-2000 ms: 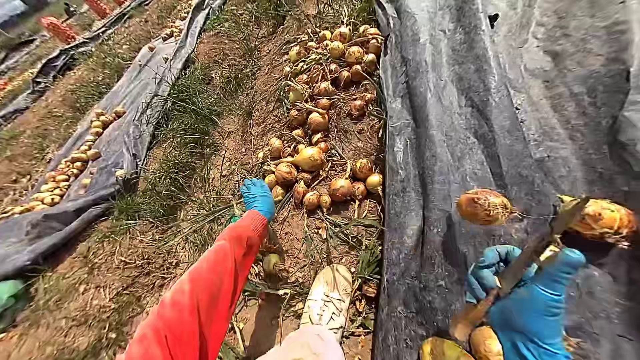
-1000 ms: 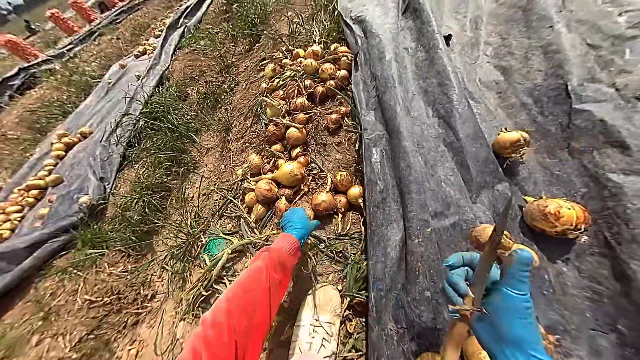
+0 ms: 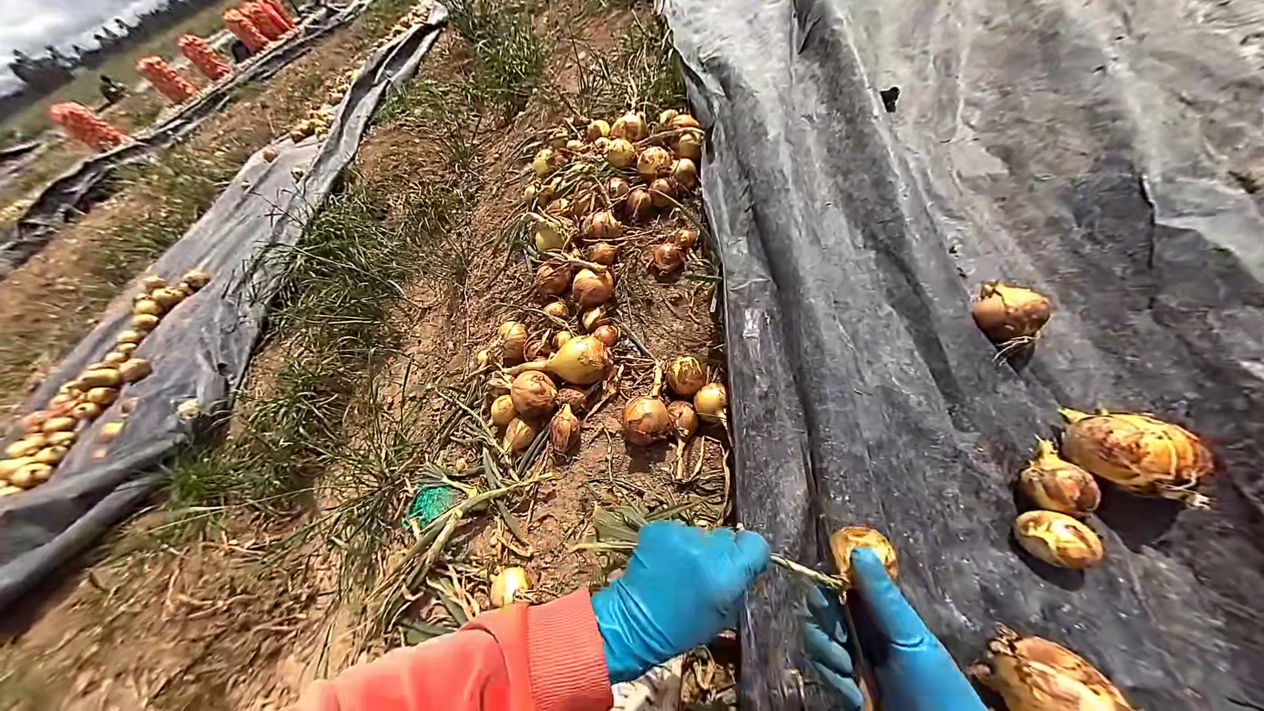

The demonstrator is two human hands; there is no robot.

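My left hand (image 3: 681, 588), in a blue glove under an orange-red sleeve, is closed on the dry stalk of an onion. The stalk runs right to the onion (image 3: 863, 551), which sits at the thumb of my right hand (image 3: 879, 632), also blue-gloved. A knife, seen in the earlier frames in the right hand, is mostly hidden there now; only part of what looks like its handle shows between the fingers. Several loose onions (image 3: 1138, 452) lie on the dark plastic sheet to the right. A long pile of onions (image 3: 583, 360) with dry stalks lies on the soil ahead.
Black plastic sheet (image 3: 849, 296) covers the ground at right, its folded edge beside the soil strip. Another sheet (image 3: 212, 316) with onions lies at left beyond grass (image 3: 336, 267). A green mesh scrap (image 3: 432, 504) lies near the left hand. Filled orange-red sacks (image 3: 168, 79) stand far left.
My left hand has moved right from the onion pile to my right hand, and an onion's stalk is now in it. The knife blade, upright before, no longer shows.
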